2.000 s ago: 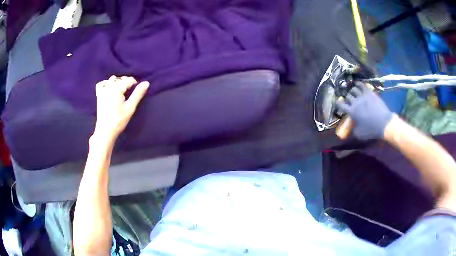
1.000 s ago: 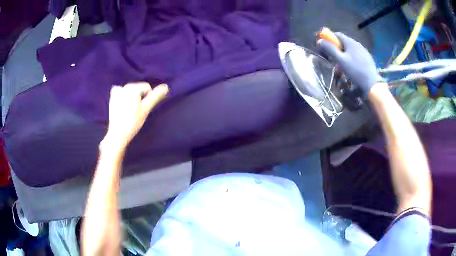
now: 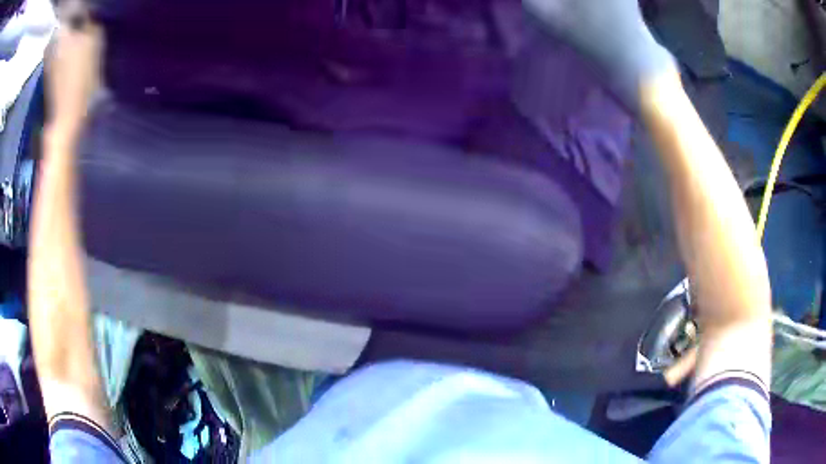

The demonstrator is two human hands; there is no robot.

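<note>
The deep purple garment (image 3: 389, 86) lies over the far side of the padded purple form (image 3: 335, 213), with loose folds and a shinier crumpled part at the right. My bare left hand (image 3: 77, 59) is blurred at the garment's left edge; its grip is unclear. My grey-gloved right hand (image 3: 607, 36) is over the garment's upper right, its fingers cut off by the top edge. The steam iron (image 3: 668, 331) stands at the right, away from both hands, partly hidden by my right forearm.
A grey cloth-covered table edge (image 3: 290, 335) shows below the form. A yellow hose (image 3: 777, 168) hangs at the right. Whitish twin lines (image 3: 801, 331) run right from the iron. Pale green cloth (image 3: 272, 394) hangs below the table, beside dark items. Purple cloth (image 3: 797, 435) lies at the lower right.
My right hand has let go of the iron, which now stands at the right, and has moved up over the garment. My left hand has moved left and away from me. The view has shifted.
</note>
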